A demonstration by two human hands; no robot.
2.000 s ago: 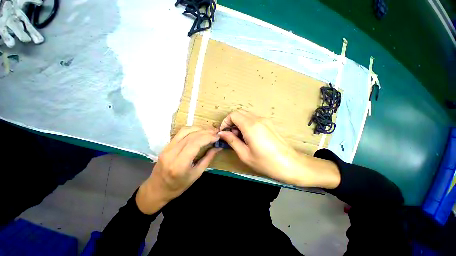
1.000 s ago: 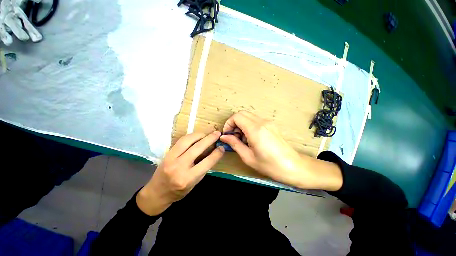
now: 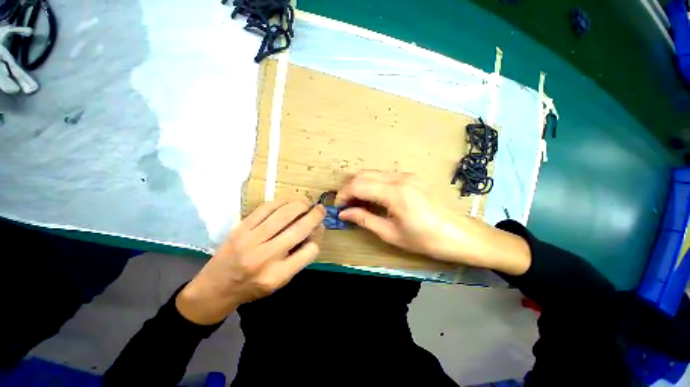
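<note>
A small navy mini bag body (image 3: pixel 334 218) with a thin black handle (image 3: pixel 325 198) at its top is between my hands, near the front edge of the cardboard mat (image 3: pixel 371 128). My left hand (image 3: pixel 261 248) grips its left side with bare fingertips. My right hand (image 3: pixel 390 212) pinches its right side between thumb and index finger. The fingers hide parts of the bag. A handle pile (image 3: pixel 477 159) lies at the mat's right edge. Another tangled black pile (image 3: pixel 266 24) lies at the mat's top left corner.
White work gloves (image 3: pixel 13 64) and black ring handles (image 3: pixel 38 38), maybe scissors, lie at the upper left. A whitish sheet (image 3: pixel 83 159) covers the left tabletop. A dark piece (image 3: pixel 580 21) lies on the green belt. A blue bin (image 3: pixel 669 242) stands at the far right.
The view has shifted a little. The hands have spread slightly apart, so more of the blue bag body and its black loop shows between them.
</note>
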